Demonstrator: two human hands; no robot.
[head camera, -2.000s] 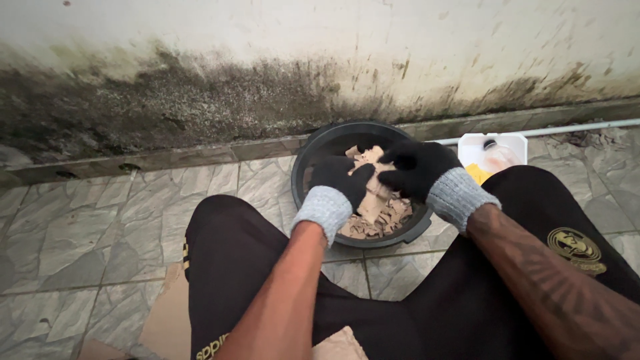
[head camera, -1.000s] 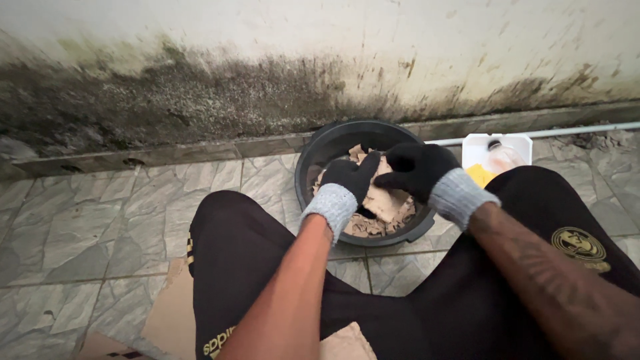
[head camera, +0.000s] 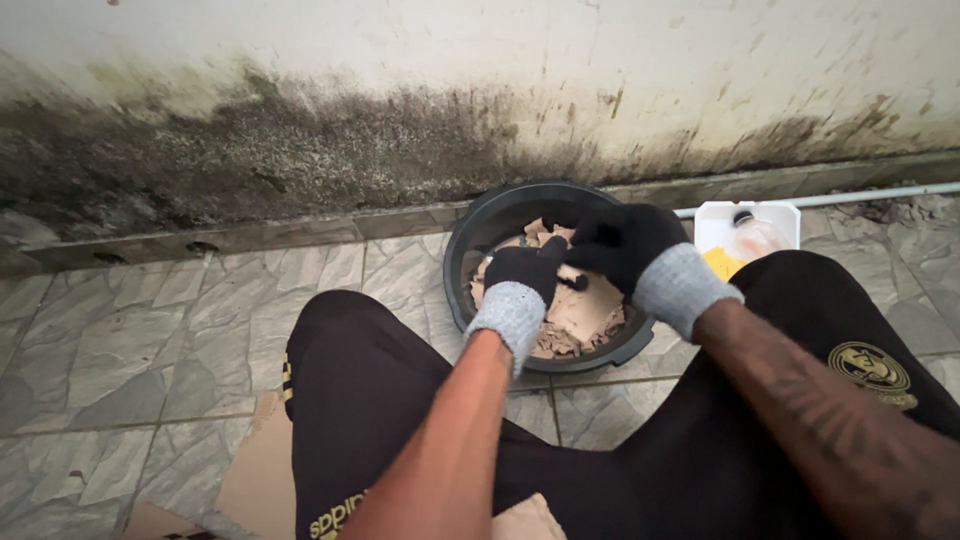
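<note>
Torn pieces of brown cardboard (head camera: 589, 307) lie in a round black plastic tub (head camera: 465, 225) on the tiled floor. Both of my hands wear black gloves with grey knitted cuffs and meet above the tub. My left hand (head camera: 525, 268) is on the tub's left side, its thumb near the other hand. My right hand (head camera: 626, 240) comes in from the right, fingers bent and pointing left. A small bit of cardboard (head camera: 571, 274) shows between the hands; which hand grips it is unclear, as the dark gloves hide the fingertips.
A white foam container (head camera: 709, 225) with a bottle (head camera: 756, 238) and something yellow (head camera: 722, 262) stands right of the tub. A pale pipe (head camera: 862, 196) runs along the stained wall (head camera: 360, 142). Cardboard sheets (head camera: 259, 472) lie beside my left leg; another piece (head camera: 529, 519) is at my lap.
Both hands stay over the tub while their fingers shift. A larger cardboard piece that was between them two seconds ago is no longer held up there; a broad flat piece now shows in the tub.
</note>
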